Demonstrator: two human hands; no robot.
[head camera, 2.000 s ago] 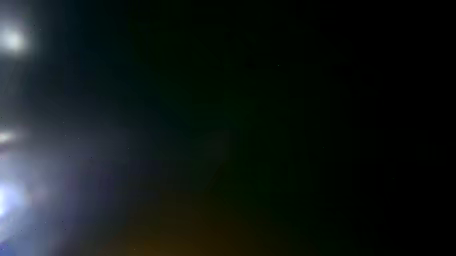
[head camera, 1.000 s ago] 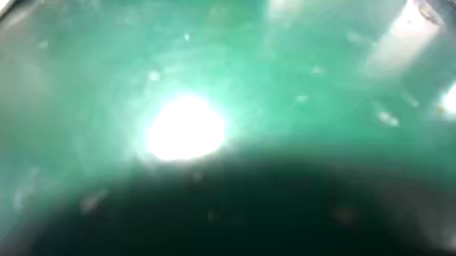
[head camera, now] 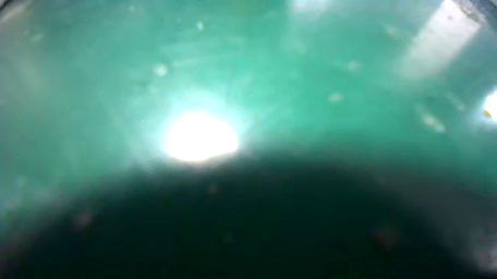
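Note:
A glossy green surface [head camera: 283,76], blurred and seen from very close, fills the upper part of the head view. It looks like the conveyor belt. A bright white glare spot [head camera: 201,137] lies on it left of centre. A dark shadow covers the lower part. Neither my left hand nor my right hand can be made out.
A pale whitish band [head camera: 444,41] slants across the upper right. Another bright spot [head camera: 492,105] shows at the right rim. Small blurred pale specks are scattered over the green. Greyish edges show in the top corners.
The view was nearly black two seconds ago, then turned to the green surface. Since one second ago the glare spot has shifted slightly up and become a little smaller.

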